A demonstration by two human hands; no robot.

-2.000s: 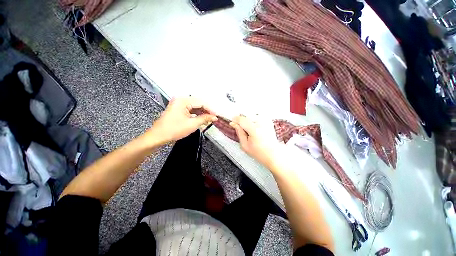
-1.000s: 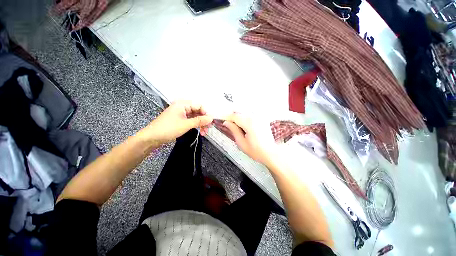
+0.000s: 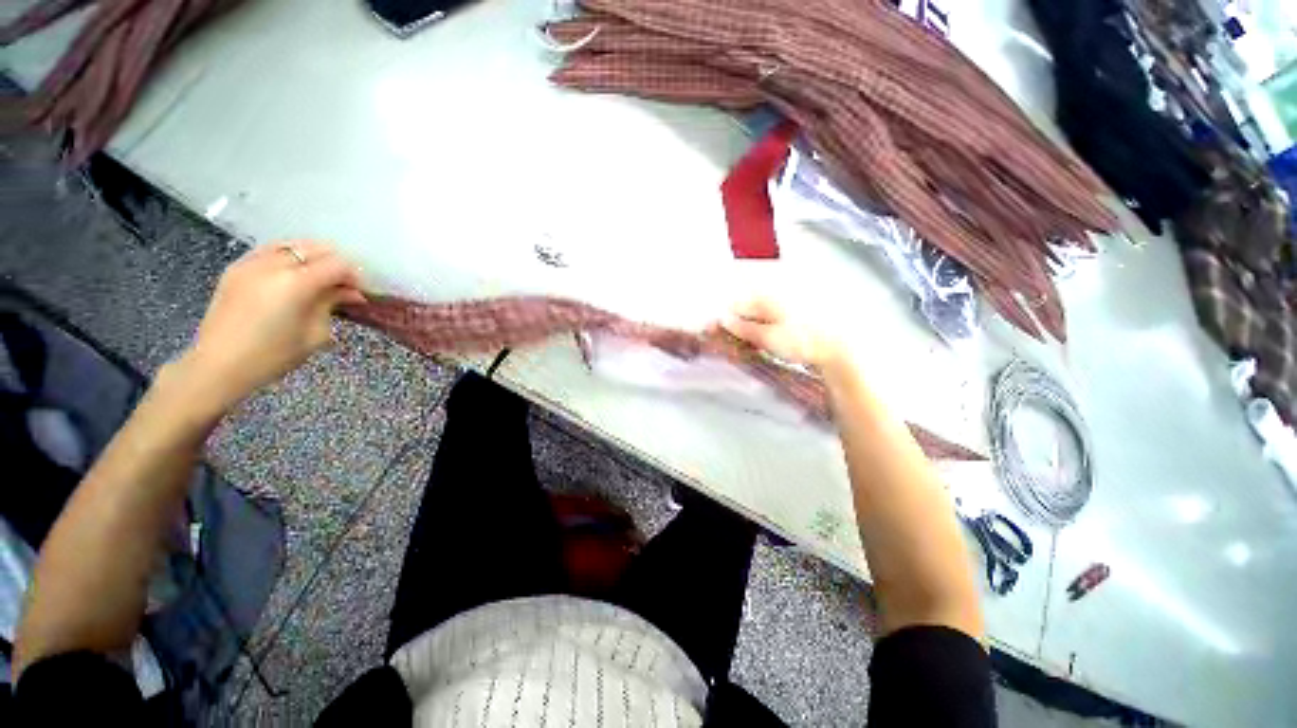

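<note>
A brownish-red plaid strip [image 3: 498,323] is stretched between my two hands over the table's near edge. My left hand [image 3: 285,306] is closed on its left end, past the table edge. My right hand [image 3: 775,336] grips it farther along, and its pointed tail reaches right, beneath my forearm. A pale lining [image 3: 676,370] shows below the middle of the strip. I cannot make out a needle.
A large heap of plaid strips [image 3: 854,100] lies at the far side, by a red scrap [image 3: 750,199] and a clear plastic bag [image 3: 917,270]. A wire coil [image 3: 1041,444], dark-handled shears [image 3: 1000,548] and small red snips [image 3: 1090,580] lie right. More strips [image 3: 135,64] lie at upper left.
My hands have moved apart, the left one to the left, drawing the strip out long between them. The bunched plaid piece at the right is now extended. The whole view has shifted.
</note>
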